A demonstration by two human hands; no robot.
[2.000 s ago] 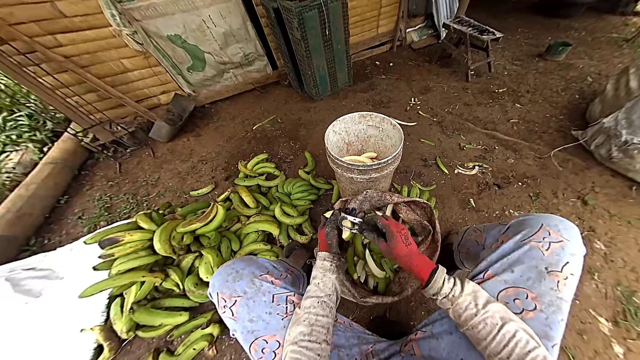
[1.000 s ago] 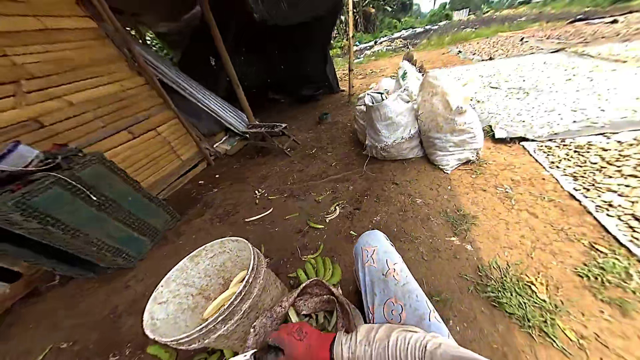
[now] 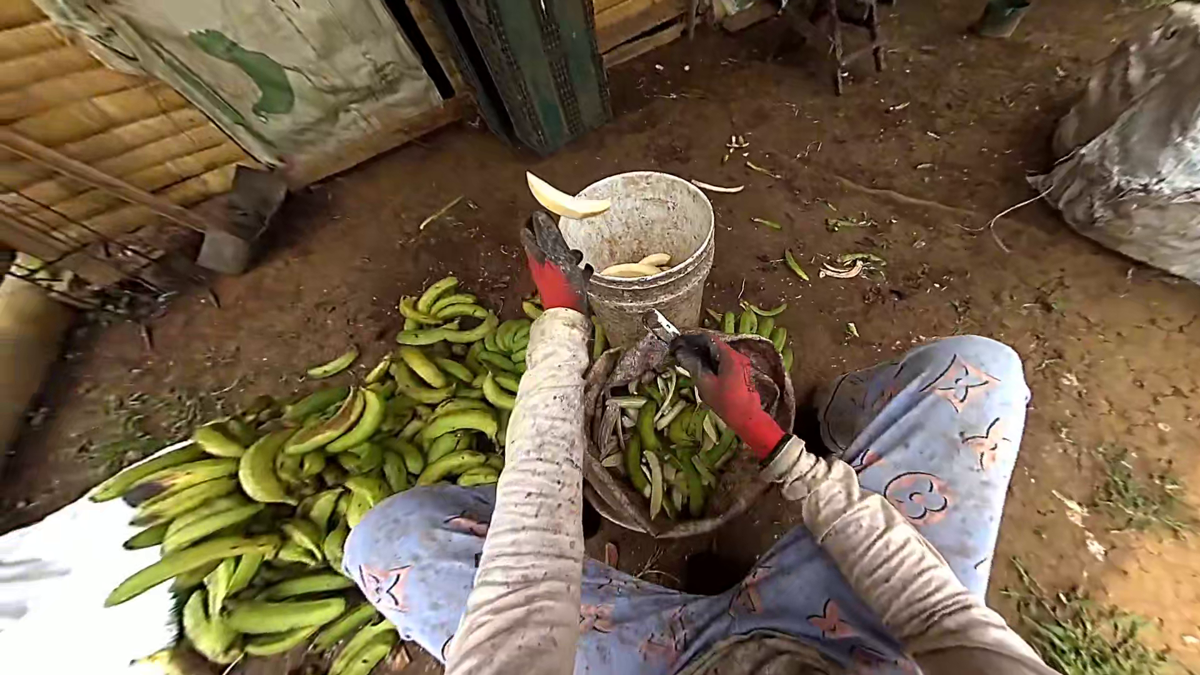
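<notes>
My left hand (image 3: 555,262), in a red and black glove, is stretched out at the left rim of a white plastic bucket (image 3: 637,220). A peeled plantain (image 3: 566,199) is at its fingertips, over the rim; whether the fingers still grip it is unclear. Peeled pieces (image 3: 633,269) lie inside the bucket. My right hand (image 3: 727,380), gloved alike, holds a knife (image 3: 662,325) above an open sack (image 3: 614,487) with green peels (image 3: 689,441) in it. A large heap of green plantains (image 3: 281,525) lies to the left of my legs.
Green crates (image 3: 534,75) stand by the bamboo wall (image 3: 112,94) at the back. A filled sack (image 3: 1134,159) sits at the far right. Scattered peels (image 3: 844,269) lie on the dirt right of the bucket. A white sheet (image 3: 75,581) is at the lower left.
Two seconds ago both hands were together over the sack; now my left hand is out at the bucket with a peeled plantain. The view swung right and back.
</notes>
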